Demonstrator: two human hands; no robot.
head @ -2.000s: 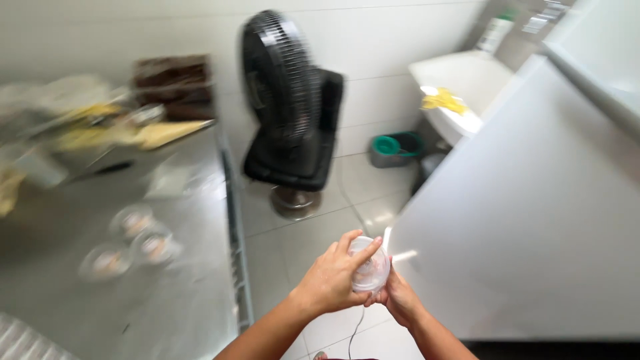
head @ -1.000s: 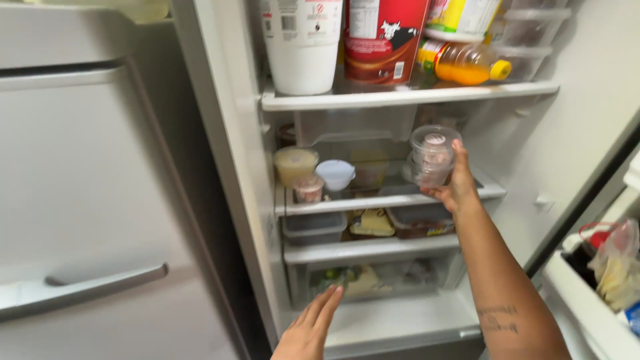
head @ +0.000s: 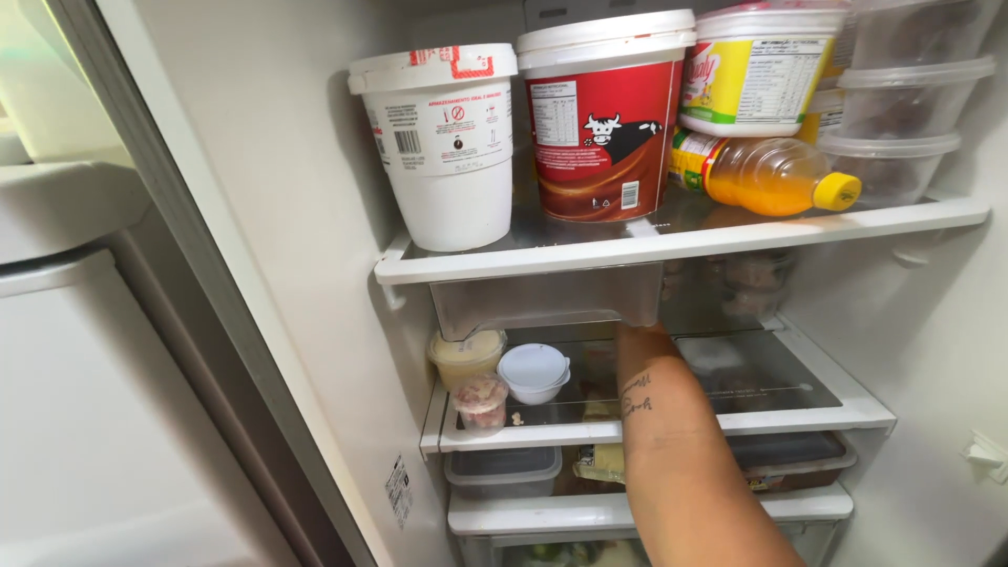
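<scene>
My right forearm (head: 677, 425), with writing tattooed on it, reaches into the fridge over the middle shelf (head: 835, 409). The hand goes in behind a clear hanging drawer (head: 551, 295); its fingers and anything in them are hidden. My left hand is out of view. Small clear tubs with pinkish contents (head: 752, 287) stand stacked at the back right of that shelf. At its left are a tub with pale yellow contents (head: 466, 354), a white lidded cup (head: 535, 374) and a small clear cup with pink-and-white contents (head: 480, 402).
The upper shelf (head: 709, 236) holds a white bucket (head: 453, 181), a red bucket (head: 602, 157), a yellow-and-white tub (head: 756, 75), a bottle of orange liquid (head: 772, 177) lying down, and stacked clear containers (head: 890, 169). Lidded containers (head: 504, 472) sit below. The fridge's side wall (head: 299, 315) is left.
My right hand, which held small clear tubs in front of the middle shelf, has moved deeper inside and out of sight. My left hand has left the view. The view is closer to the shelves.
</scene>
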